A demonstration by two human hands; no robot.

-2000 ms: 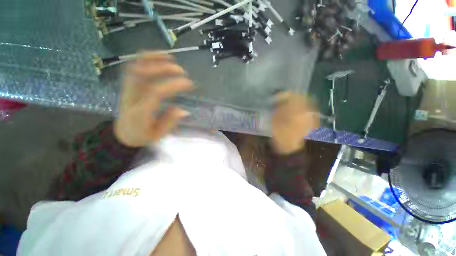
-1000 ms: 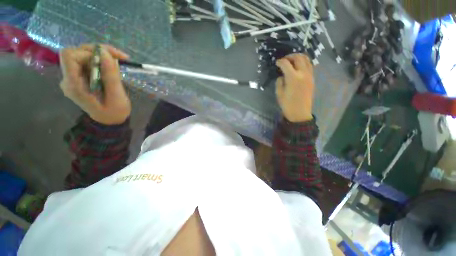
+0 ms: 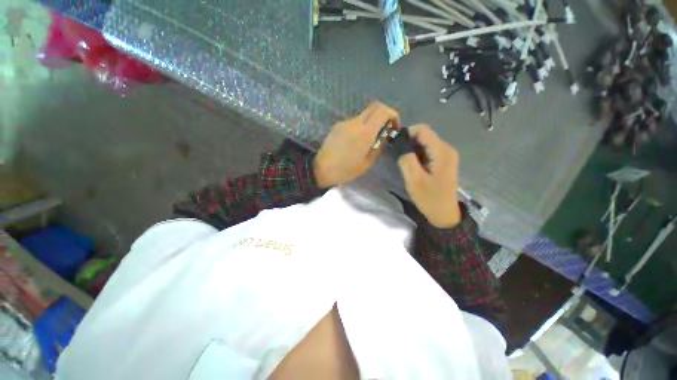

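Note:
My left hand (image 3: pixel 356 145) is at the bench's near edge, closed on a small circuit board (image 3: pixel 382 136) that mostly hides behind my fingers. My right hand (image 3: pixel 432 172) is just right of it, its fingers pinching a short black lead (image 3: pixel 404 141) at the board. Whether the lead is plugged in cannot be told. The white cable's plug end (image 3: pixel 471 200) shows past my right wrist. A bunch of short black leads (image 3: pixel 479 70) with tiny white ends lies on the grey sheet beyond my hands.
A fan of white cables (image 3: pixel 490 31) lies at the top, with a blue-white strip (image 3: pixel 393 31) at its left. A dark tangled pile (image 3: pixel 632 82) is at the right. Clear bubble wrap (image 3: pixel 223 63) covers the bench's left. Tools or wires lie on the green mat (image 3: pixel 638 215).
My left hand has moved right with the board. My right hand has left the black leads and come to meet it, now holding one. The view has shifted, so the bench items appear further right.

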